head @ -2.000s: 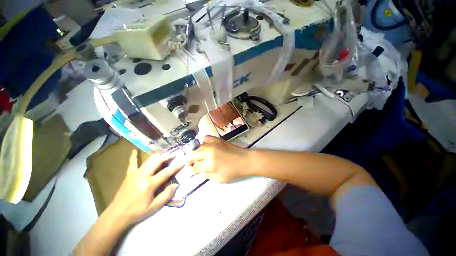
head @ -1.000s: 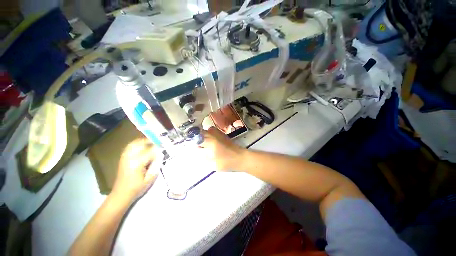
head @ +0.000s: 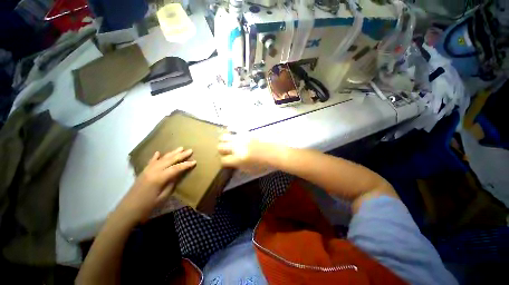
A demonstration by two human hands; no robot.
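A khaki pocket piece point(head: 187, 136) with cut corners lies at the front of the white table, its lower end over the front edge. A dark brown band shows along its lower right side. My left hand point(head: 163, 173) lies on its lower left part, fingers extended over the cloth. My right hand point(head: 237, 150) pinches its right edge, fingertips on top; the thumb is hard to make out. The white sewing machine point(head: 346, 42) stands behind, and the piece is clear of its needle area.
A phone point(head: 283, 84) and black loop handles point(head: 315, 89) are beside the machine bed. Another khaki panel point(head: 111, 75) and a dark curved piece point(head: 170, 75) lie at the back left. Olive garment cloth point(head: 33, 161) hangs at the left edge. A lamp point(head: 176, 22) glows behind.
The view has turned down and left. The pocket piece, earlier left of the machine head, is now nearer my lap. My hands have left the needle area and are on it.
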